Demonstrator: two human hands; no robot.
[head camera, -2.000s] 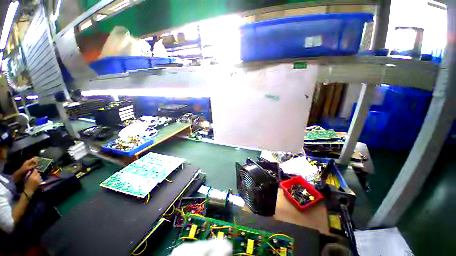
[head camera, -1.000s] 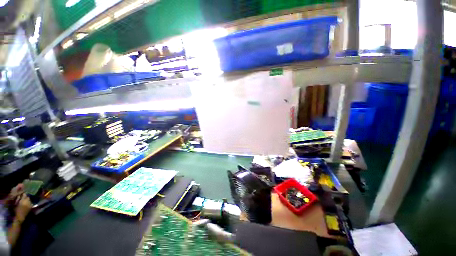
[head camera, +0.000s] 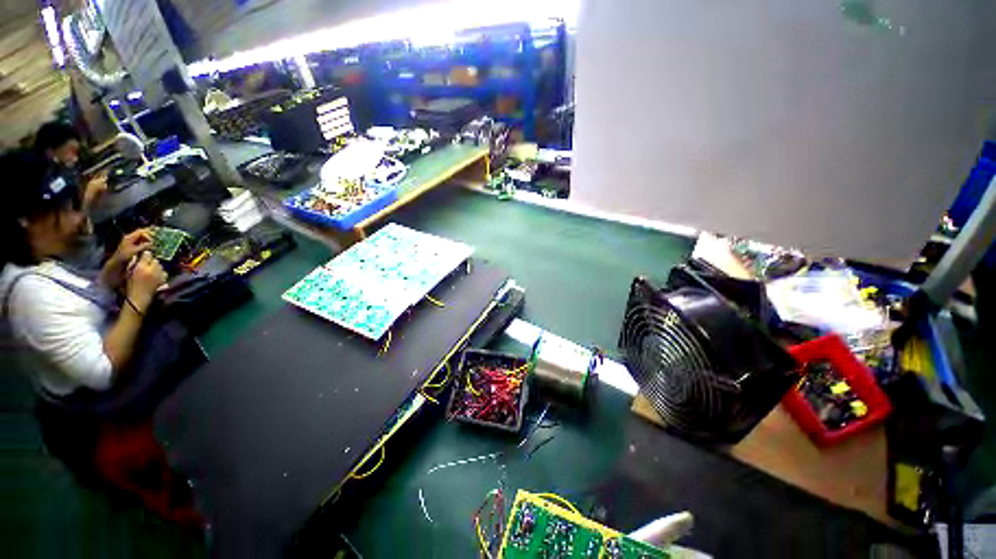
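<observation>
A green circuit board panel (head camera: 562, 537) with yellowish edges and small parts stands out at the bottom edge, mostly cut off. White gloved fingers, which look like my right hand (head camera: 664, 528), are at its right upper edge and hold it; the rest of the hand is cut off. My left hand is not in view. Red and yellow lead wires rise at the board's left end. A black wire tray (head camera: 489, 390) full of red wires sits beyond it, beside a silvery solder spool (head camera: 562, 367). Thin solder wire (head camera: 461, 461) curls on the green mat.
A black fan (head camera: 704, 355) stands centre-right, with a red component bin (head camera: 836, 391) right of it. A pale green-white panel (head camera: 380, 280) lies on a large black sheet (head camera: 328, 409) at left. A blue bin (head camera: 344, 202) is behind. A white panel (head camera: 754, 120) hangs upright. People work at far left.
The view has tilted down and closer to the bench. The panel held up over the mat a second ago is now lower and mostly below the picture, uncovering the wire tray and the solder wire.
</observation>
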